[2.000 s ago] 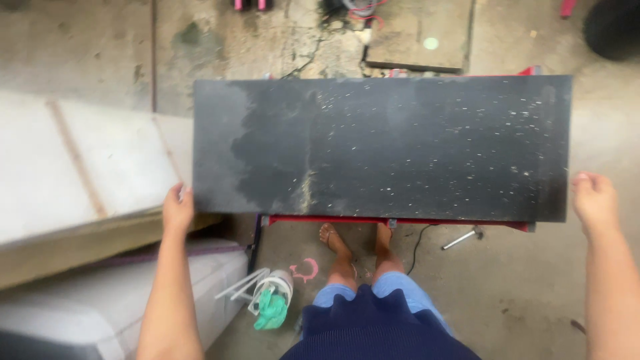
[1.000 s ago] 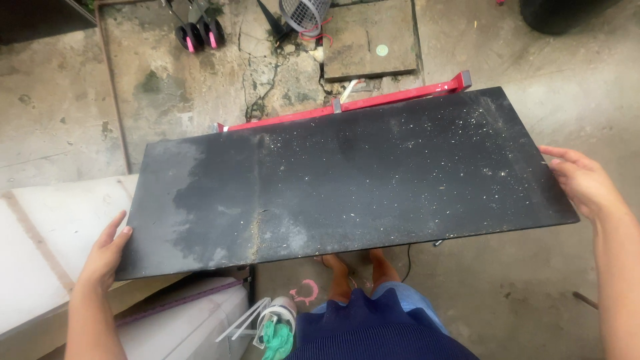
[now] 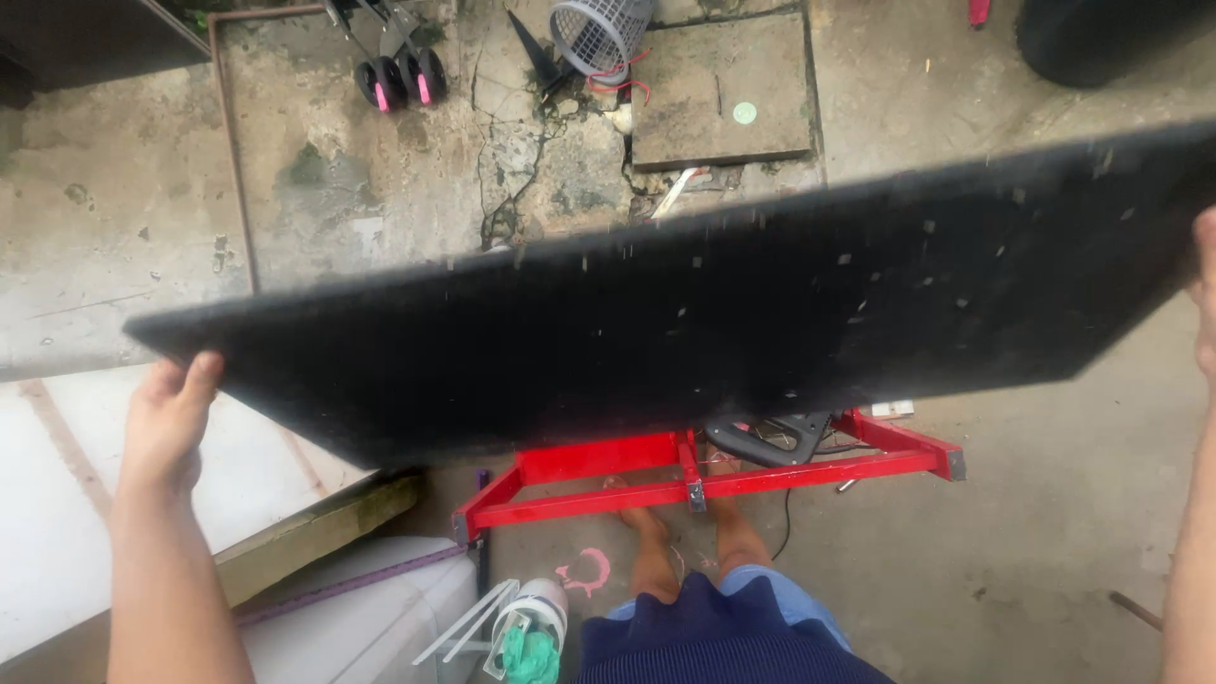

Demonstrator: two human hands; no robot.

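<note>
A large black board, dotted with pale specks, is held tilted above a red metal frame. Its left end is gripped by my left hand, thumb on top. At the right edge of the view, my right hand holds the other end; only part of that hand shows. The board hides the far part of the red frame. Under the board's near edge, a black tool handle shows within the frame, with a dark cable hanging down.
A white bucket with a green bag and white strips stands near my feet. White panels lie at the left. Beyond are a grey plastic basket, a concrete slab cover, black wheels and a dark round container.
The board has tipped and shifted away from my body, right end farther out. The near part of the red frame and the tool handle, covered before, now show. Both hands still hold the board.
</note>
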